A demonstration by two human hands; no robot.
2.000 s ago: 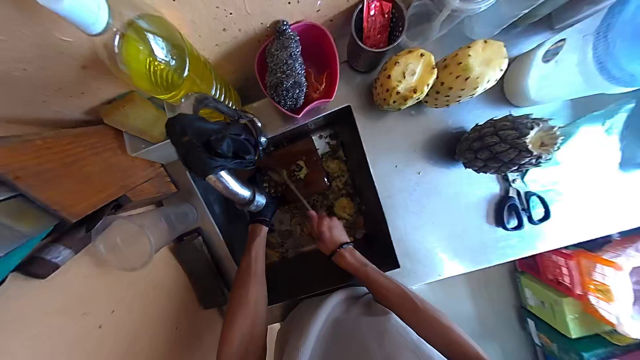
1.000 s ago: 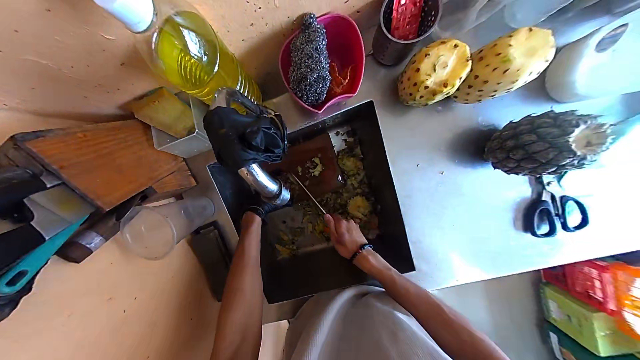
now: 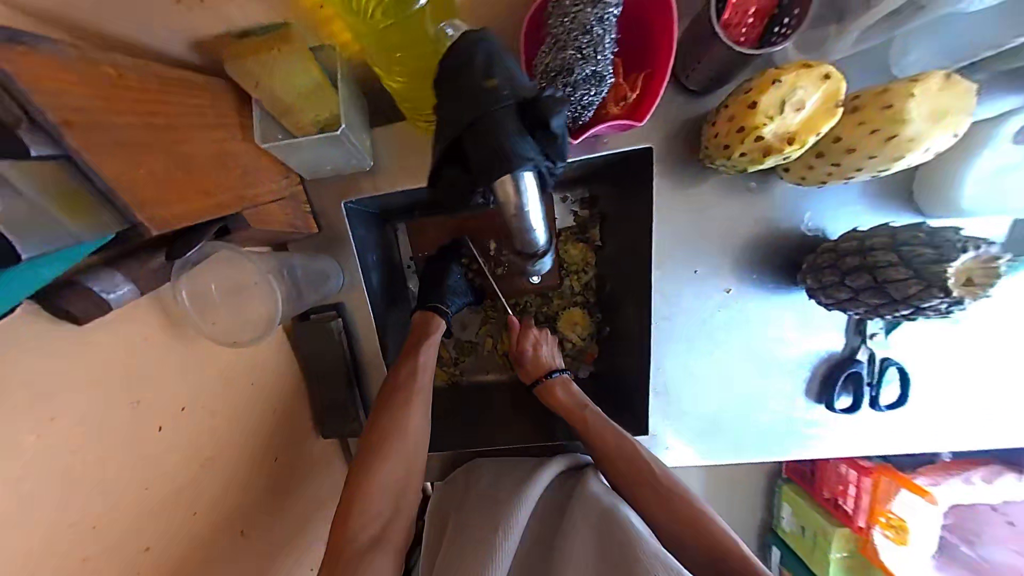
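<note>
My right hand [image 3: 534,350] is bare, wears a dark bracelet and grips a knife [image 3: 490,276] whose blade points up and left over a brown cutting board [image 3: 464,228]. My left hand [image 3: 448,282], in a black glove, rests at the board's left part beside the blade; whether it holds anything is hidden. The board lies inside a dark sink [image 3: 624,320]. Pineapple peel scraps [image 3: 578,260] lie around it on the sink's floor. A metal faucet [image 3: 524,212] wrapped in black cloth hangs over the board and hides part of it.
On the steel counter [image 3: 712,384] are two peeled pineapples [image 3: 772,116], an unpeeled pineapple [image 3: 884,272] and scissors [image 3: 868,372]. A pink bowl [image 3: 664,48] with a steel scrubber stands behind the sink. At left are a plastic cup [image 3: 228,292], a wooden knife block [image 3: 152,128] and a sponge holder [image 3: 320,152].
The gloved left hand, mostly behind the faucet one second ago, now shows to the left of it. The right hand keeps its grip on the knife.
</note>
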